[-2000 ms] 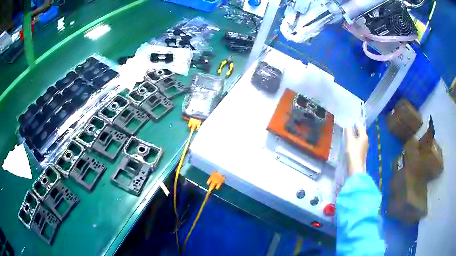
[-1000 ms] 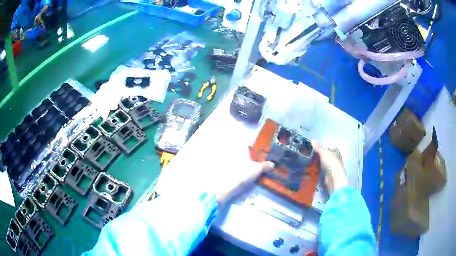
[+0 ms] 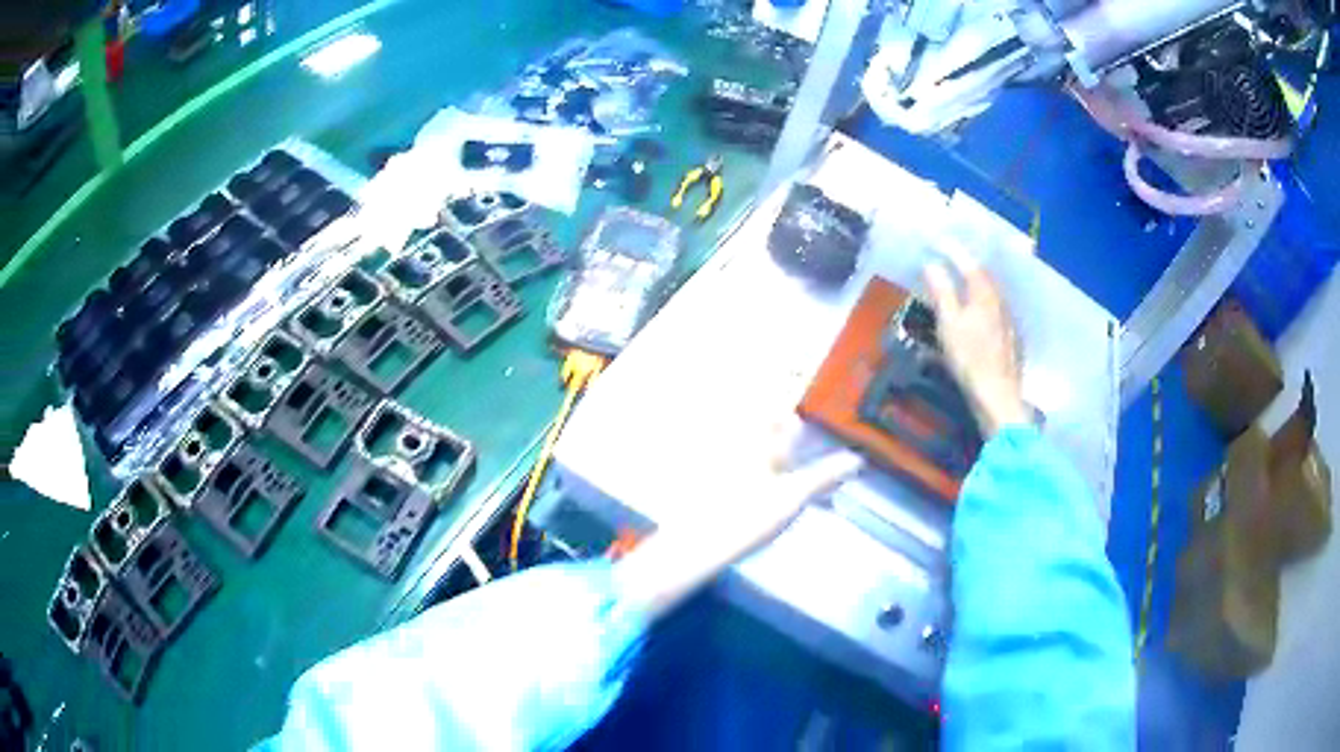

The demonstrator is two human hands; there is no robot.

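A grey-black plastic housing (image 3: 908, 394) lies on the orange-brown fixture plate (image 3: 848, 367) on the white press machine (image 3: 679, 404). My right hand (image 3: 974, 335) is over the housing's upper right part and hides some of it; whether it grips or only touches cannot be told. My left hand (image 3: 750, 517) is blurred, stretched out at the plate's lower left edge, with no part visible in it.
Rows of housings (image 3: 275, 385) and dark pads (image 3: 199, 265) lie on the green bench at left. A bagged part (image 3: 617, 279), yellow pliers (image 3: 698, 188) and a dark block (image 3: 819, 235) are nearby. The metal press head (image 3: 941, 66) is above; cartons (image 3: 1249, 544) stand right.
Since one second ago, my right hand has moved up over the top of the housing. My left hand has drawn back from the housing to the plate's edge. The camera view has shifted.
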